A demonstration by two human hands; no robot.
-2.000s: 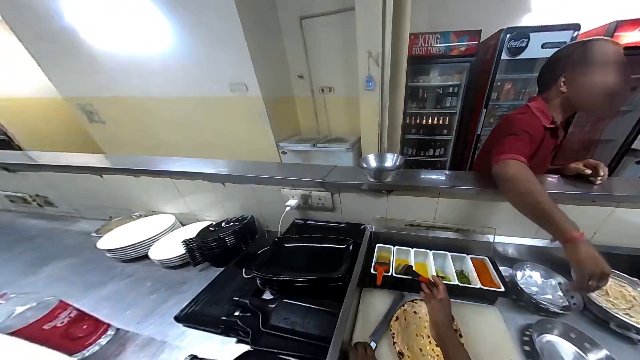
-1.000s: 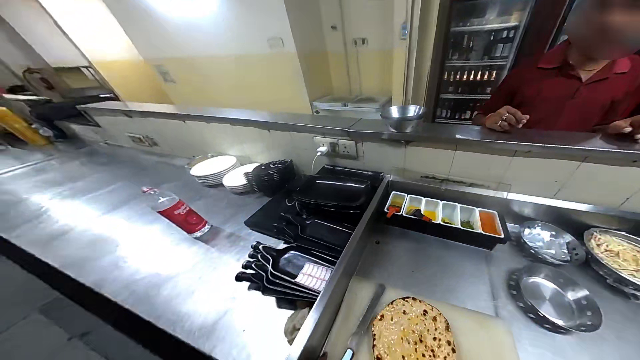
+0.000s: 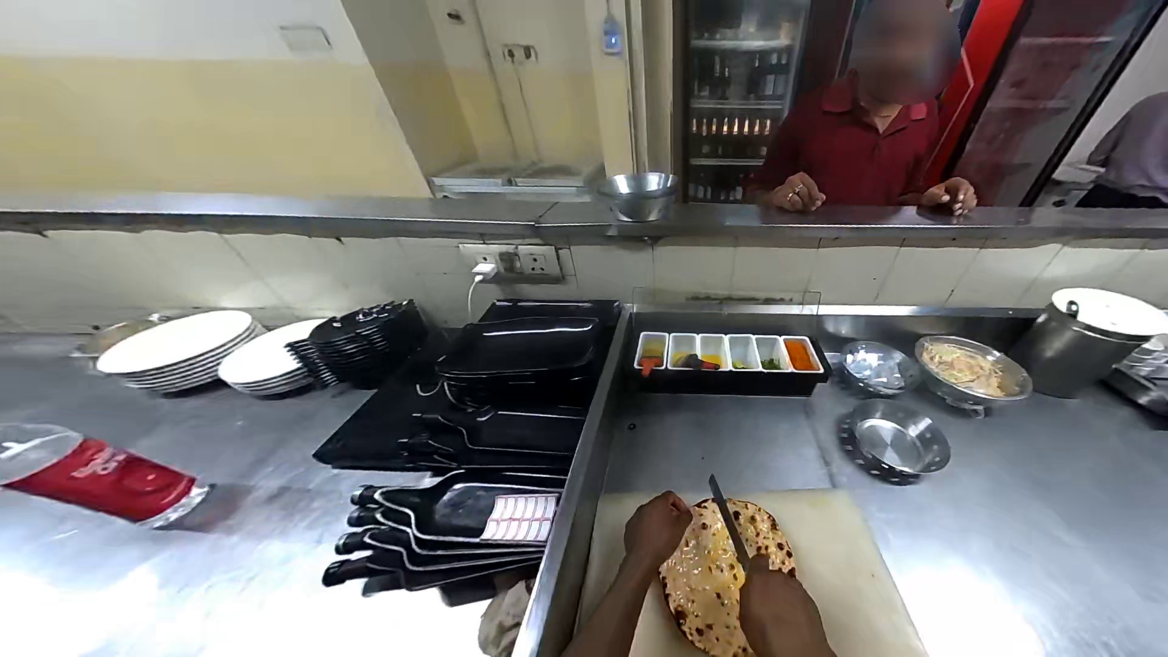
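Note:
A browned flatbread (image 3: 707,575) with a glossy top lies on a pale cutting board (image 3: 844,557). My right hand (image 3: 776,598) is closed around the handle of a knife (image 3: 728,522), whose blade lies over the upper part of the bread, pointing away from me. My left hand (image 3: 659,527) rests at the bread's upper left edge, its fingers curled; whether it pinches the bread is not clear. Beyond the board is a black holder with white condiment tubs (image 3: 712,351), some with brushes or spoons in them.
Black trays (image 3: 520,347) and handled black platters (image 3: 447,511) are stacked left of a raised metal edge (image 3: 584,493). White plates (image 3: 178,347) and a bottle with a red label (image 3: 109,479) lie farther left. Steel bowls (image 3: 894,438) stand right. A person (image 3: 858,137) leans on the ledge.
Both my hands have come over the bread; the knife, lying left of it one second ago, is now in my right hand across it. The view has shifted.

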